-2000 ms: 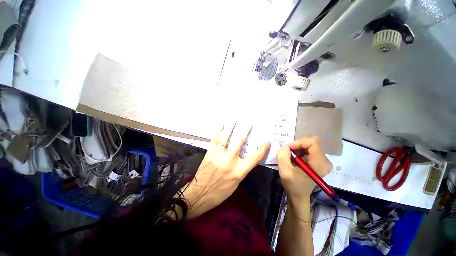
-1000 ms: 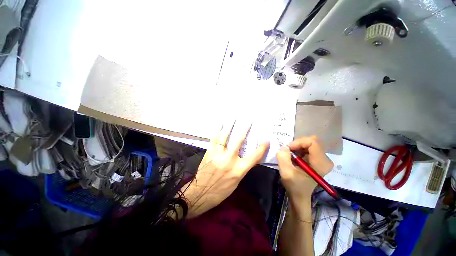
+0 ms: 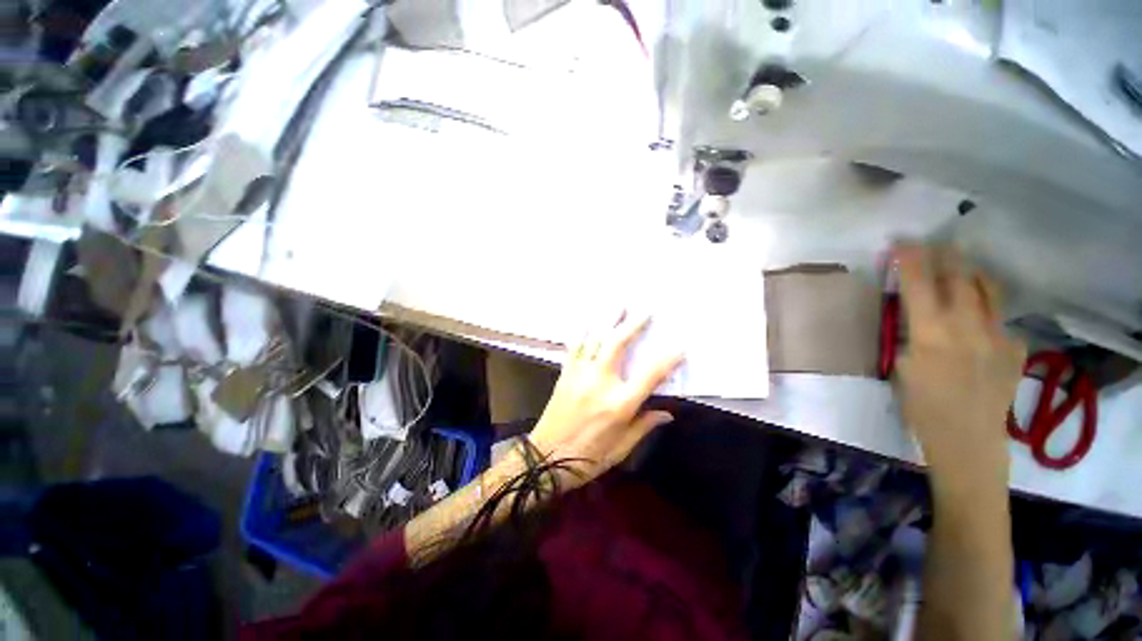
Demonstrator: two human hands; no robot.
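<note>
My left hand [image 3: 604,398] lies flat with spread fingers on the lower left part of a small white notebook page [image 3: 733,351] at the table's front edge. The page is overexposed and its writing does not show. A beige-grey cut piece [image 3: 823,319] lies against its right side. My right hand [image 3: 958,332] is blurred, to the right of the piece. A red pen [image 3: 890,319] stands out upright in the picture along that hand's left side; whether the fingers hold it is unclear. A long pale panel with a brown edge [image 3: 470,328] lies left of my left hand.
The white sewing machine [image 3: 864,113] spans the upper right, its needle area [image 3: 704,207] behind the notebook. Red-handled scissors [image 3: 1056,411] lie right of my right hand. Bundles of pieces [image 3: 226,376] hang at the table's left. A blue crate [image 3: 301,532] stands below.
My right hand has left the notebook and moved right, and the pen with it, now turned upright. My left hand stays on the page. The view has shifted, showing more of the left side.
</note>
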